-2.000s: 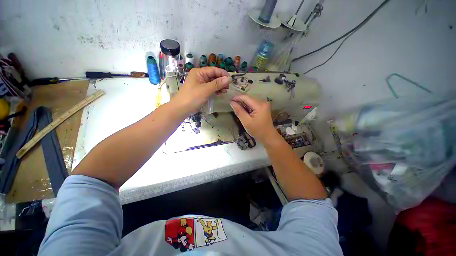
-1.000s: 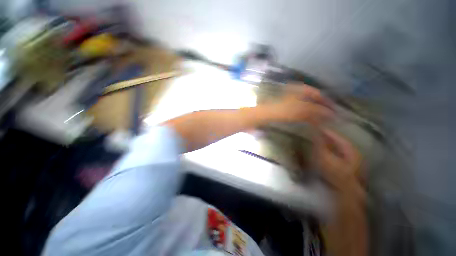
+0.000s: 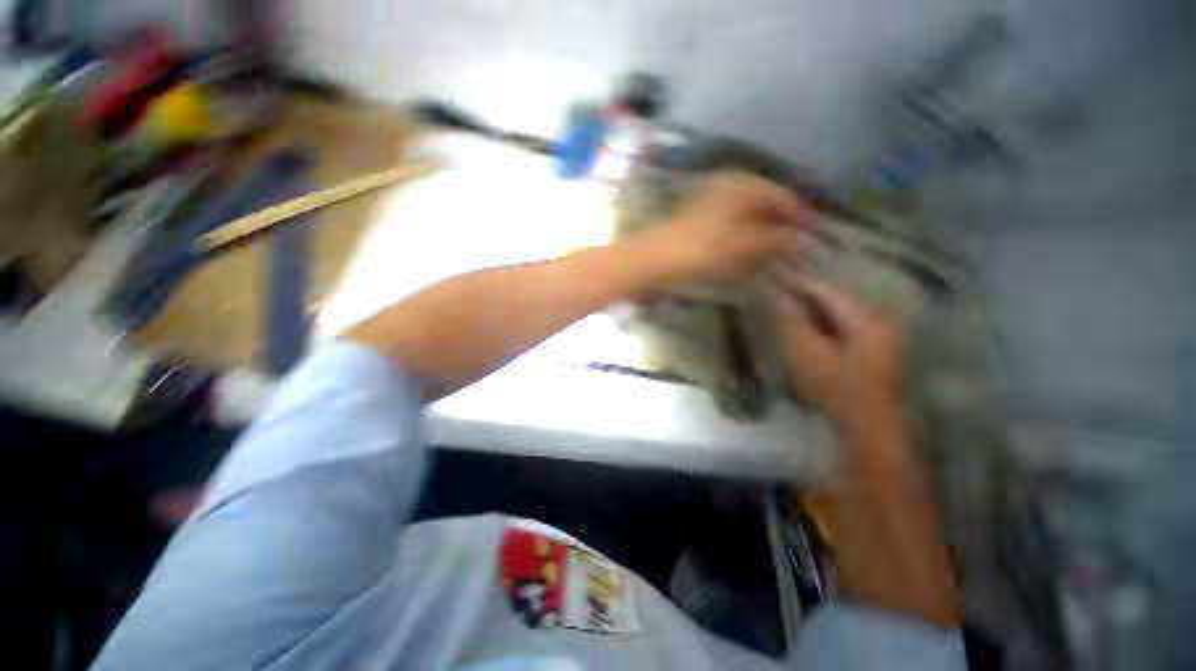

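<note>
The frame is blurred. The cream sewing machine head [image 3: 682, 334] lies behind and under my hands on the white table. My left hand [image 3: 735, 226] is over the machine head, with its fingertips pinched together. My right hand [image 3: 846, 344] is just to its right and a little nearer to me, with its fingers curled and thumb against them. The fingertips of the two hands are close but apart. Any thread between them is too fine and blurred to see.
A yellowish wooden ruler [image 3: 308, 207] and dark blue fabric strips [image 3: 285, 282] lie on brown cardboard [image 3: 348, 144] at left. A blue thread spool [image 3: 575, 147] stands behind the machine. Red and yellow items are at the far left. The table's front edge [image 3: 590, 446] runs before me.
The view has turned, so the machine and hands sit further right and more of the left side shows. Both hands remain raised over the machine head, fingertips near each other.
</note>
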